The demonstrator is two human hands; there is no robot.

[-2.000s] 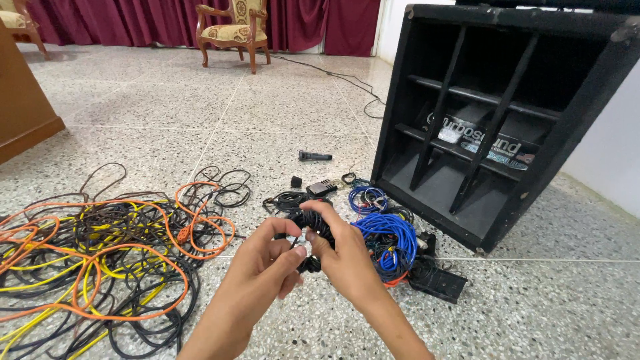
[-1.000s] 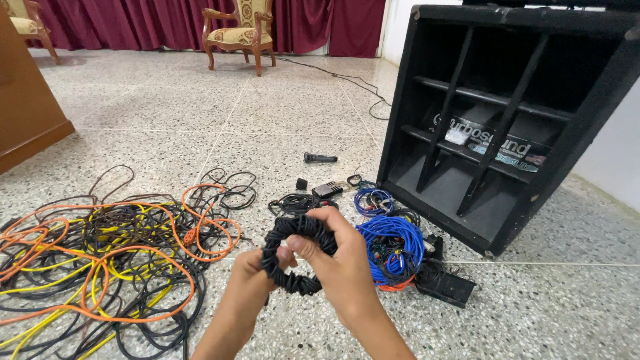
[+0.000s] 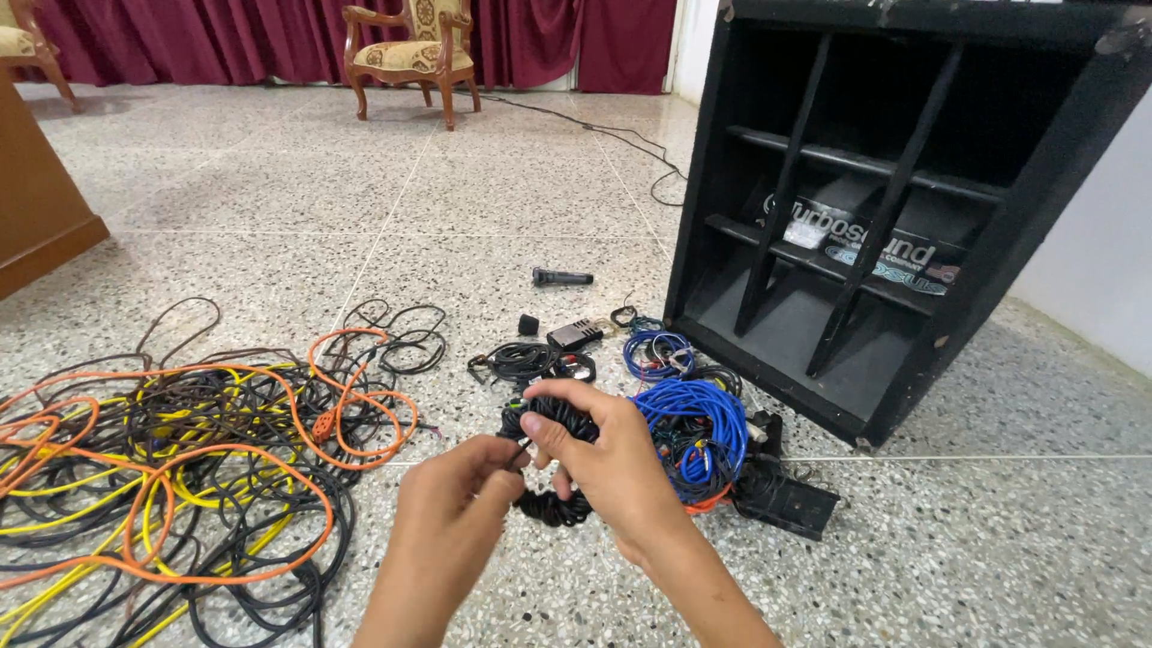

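Observation:
A coil of black cable hangs between my two hands above the speckled floor. My right hand grips its upper part, thumb on the windings. At the coil's left side, my left hand pinches a thin dark piece, perhaps the cable's end. Just beyond the hands lie another black cable coil, a small black box-shaped device and a small black cube-like piece. Farther off, a black microphone rests on its side. Bundled blue cable lies to the right of my right hand.
Tangled orange, yellow and black cables spread over the floor at left. A large black speaker cabinet stands at right, with a black tray-like piece before it. A wooden armchair and a wooden furniture panel stand farther back.
The coil was held up as a ring one second ago; now it is partly behind the fingers, and my left hand has come to pinch a thin piece at its side.

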